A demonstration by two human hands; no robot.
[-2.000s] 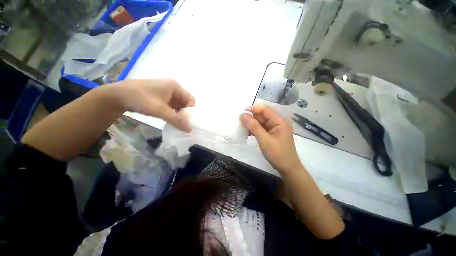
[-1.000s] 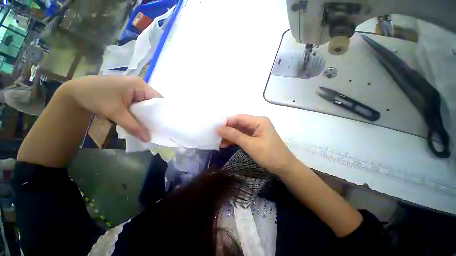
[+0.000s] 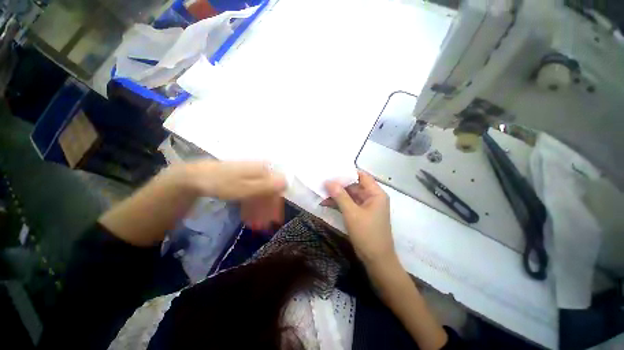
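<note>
A white fabric piece (image 3: 306,193) lies at the front edge of the white table and almost vanishes against it. My right hand (image 3: 359,205) pinches its right end between thumb and fingers. My left hand (image 3: 253,188) is blurred at the table edge, at the left end of the piece; whether it grips the cloth cannot be told. The presser foot and needle (image 3: 414,133) are to the right of the hands, under the machine head.
Thread snips (image 3: 448,197) and black shears (image 3: 516,205) lie on the metal plate. A long white cut piece (image 3: 564,225) lies right of the shears under the sewing machine (image 3: 523,61). A blue-rimmed basket (image 3: 147,91) with white pieces is at left. Crumpled scraps (image 3: 212,229) hang below the table edge.
The view has turned and shifted. The white piece, held up over the lap by both hands a second ago, is now down at the table edge. A white piece now shows at the basket's right corner.
</note>
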